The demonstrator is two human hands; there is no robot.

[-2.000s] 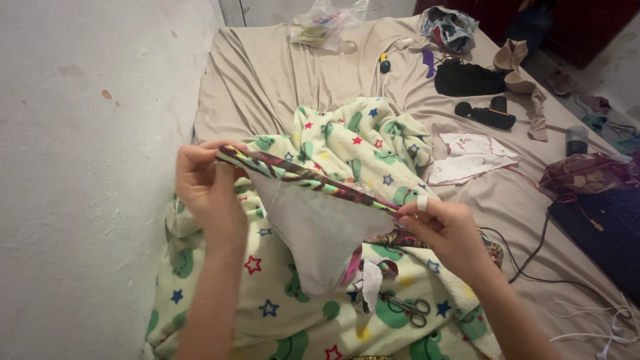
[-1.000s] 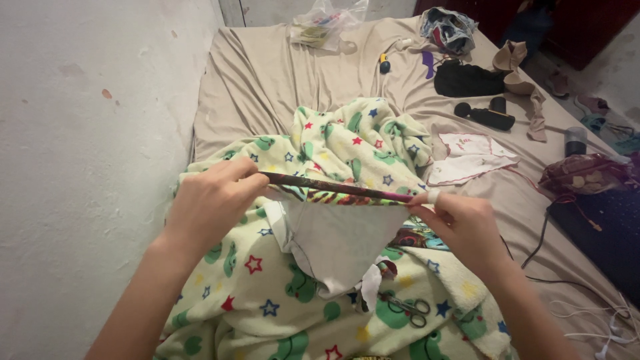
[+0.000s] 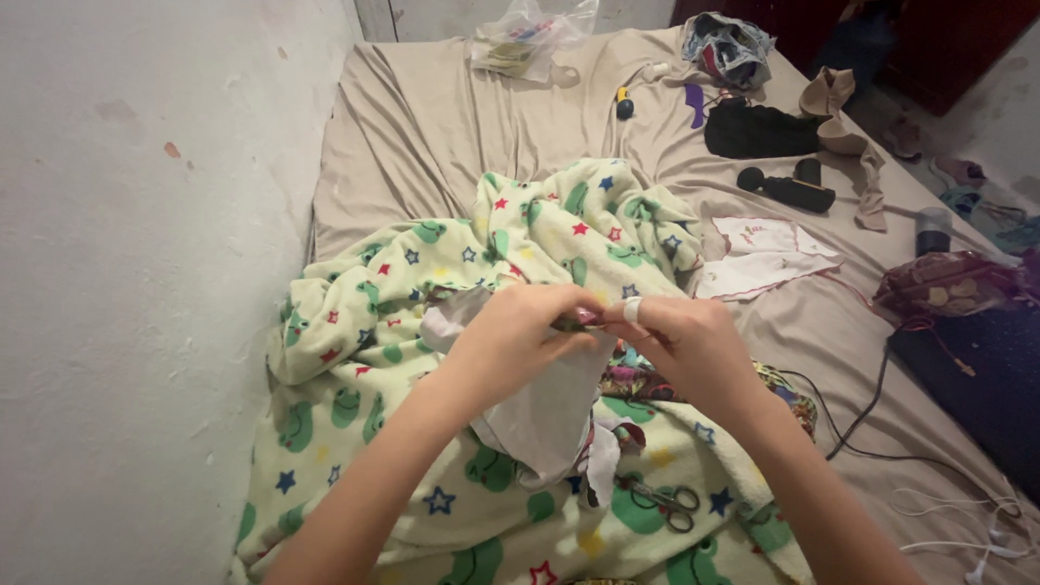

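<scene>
A piece of white fabric with a colourful patterned edge (image 3: pixel 544 414) hangs from my hands over a frog-and-star fleece blanket. My left hand (image 3: pixel 532 333) pinches its upper edge, and my right hand (image 3: pixel 686 337) holds the same edge close beside it, fingertips almost touching. A white band is around a right finger. Small scissors (image 3: pixel 670 500) lie on the blanket below, beside a white and patterned scrap (image 3: pixel 603 463) that partly covers their blades. Patterned cloth (image 3: pixel 642 382) lies partly hidden behind my right hand.
A plaster wall (image 3: pixel 162 284) borders the bed on the left. On the beige sheet (image 3: pixel 422 122) lie a plastic bag (image 3: pixel 528 41), a purple comb (image 3: pixel 694 106), black cloth (image 3: pixel 760 132), a black massager (image 3: pixel 788 191), white embroidered cloth (image 3: pixel 764 256) and a black cable (image 3: pixel 873 406).
The fabric's edge was stretched between my separated hands in both earlier frames. My hands have now come together at its upper edge, and the fabric hangs bunched.
</scene>
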